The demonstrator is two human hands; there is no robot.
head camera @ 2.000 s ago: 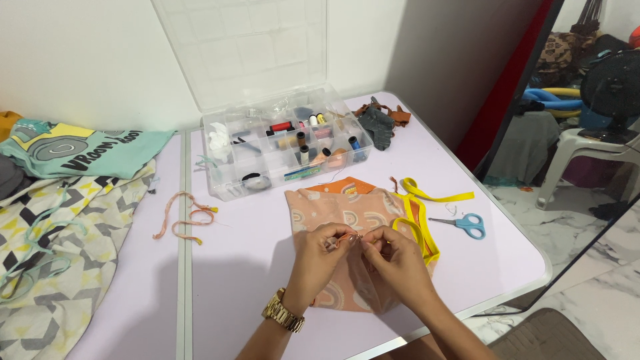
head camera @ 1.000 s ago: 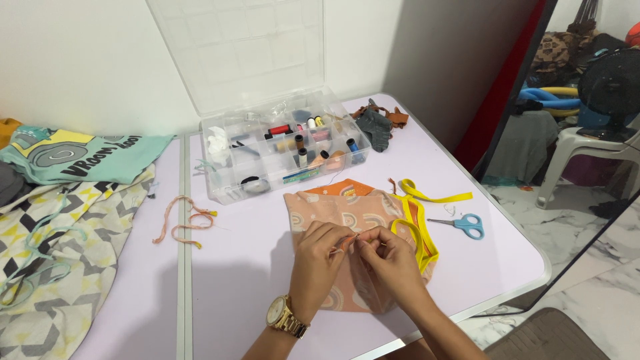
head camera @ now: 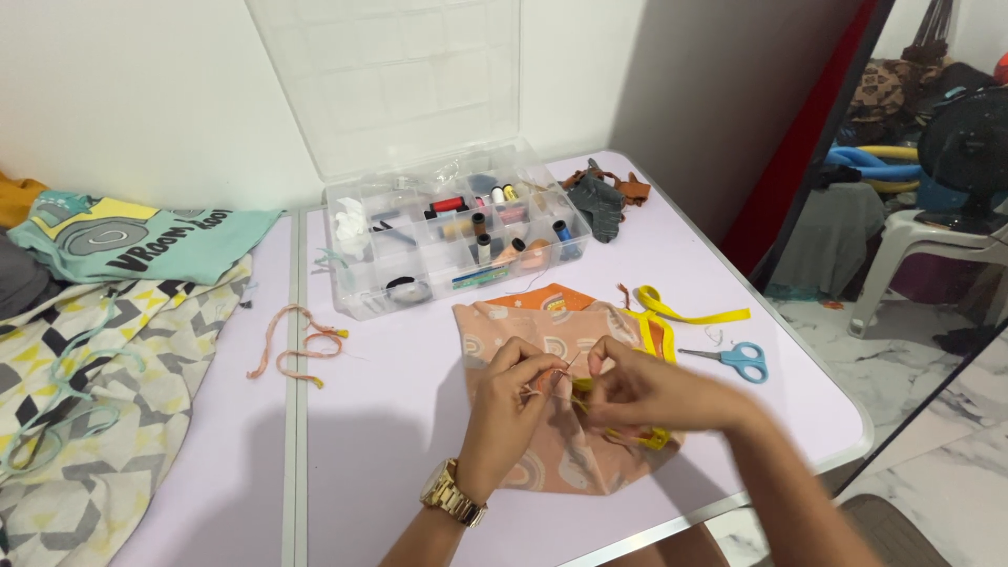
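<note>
My left hand (head camera: 508, 402), with a gold-coloured watch at the wrist, pinches a fold of the peach rainbow-print fabric (head camera: 528, 323) between thumb and fingers. A thin needle or thread end sticks up from the pinched fold. My right hand (head camera: 646, 390), slightly blurred, is just to the right, its thumb and forefinger nearly together; whether they hold thread cannot be told. Yellow fabric tape (head camera: 693, 317) runs along the cloth's right side and partly under my right hand. Small scissors with blue handles (head camera: 744, 362) lie right of the cloth.
An open clear plastic sewing box (head camera: 457, 279) with thread spools stands at the back. Dark grey and brown scraps (head camera: 598, 206) lie beside it. Peach cords (head camera: 295, 346) lie near the table's seam (head camera: 295, 441). Printed fabrics (head camera: 134, 370) cover the left side. The table edge (head camera: 819, 394) is at right.
My right hand has moved right, away from my left hand, which keeps hold of the fabric. Both hands were close together at the fold in the earlier frames.
</note>
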